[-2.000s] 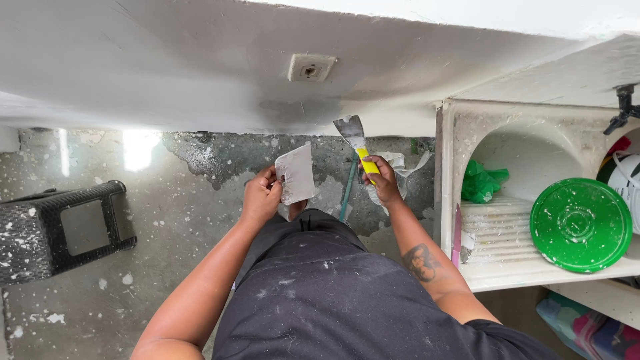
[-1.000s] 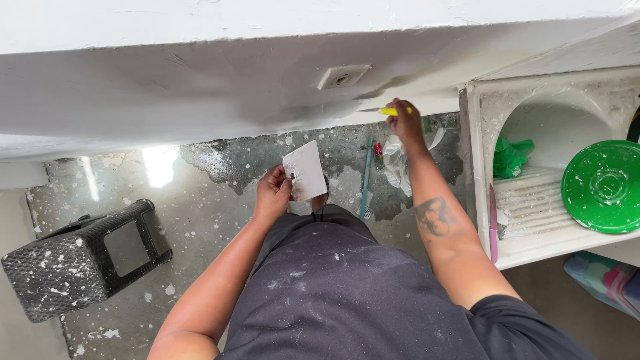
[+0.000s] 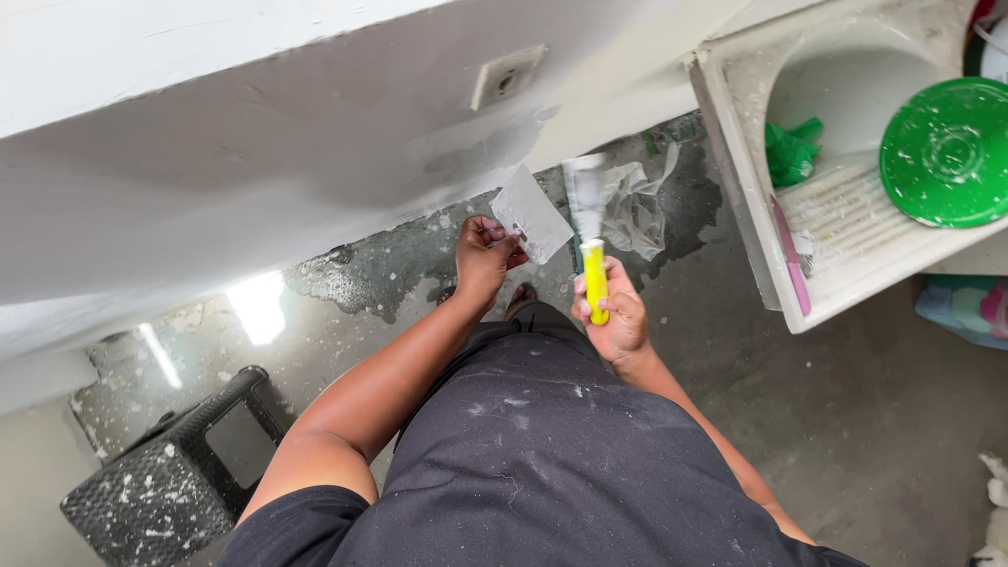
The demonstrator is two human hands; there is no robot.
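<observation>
My left hand (image 3: 487,260) grips a thin whitish rectangular plate (image 3: 533,214) by its lower left edge, close to the wall. In my right hand (image 3: 617,311) is a putty knife (image 3: 594,279) with a yellow handle; its blade points away from me, blurred and coated whitish. The blade is just right of the plate, with a narrow gap between them. Ahead, the grey-white wall (image 3: 315,134) carries a darker, damp-looking patch (image 3: 480,153) below a square wall box plate (image 3: 508,77).
A spattered sink (image 3: 890,272) at right holds a green lid (image 3: 947,152), a green plastic bag (image 3: 791,151) and a pink-handled tool (image 3: 790,256). Crumpled clear plastic (image 3: 638,206) lies on the wet, spattered floor. A black plastic stool (image 3: 157,496) is at lower left.
My right hand has come back from the wall with the putty knife, down beside the plate. My left hand still holds the plate. The view has tilted.
</observation>
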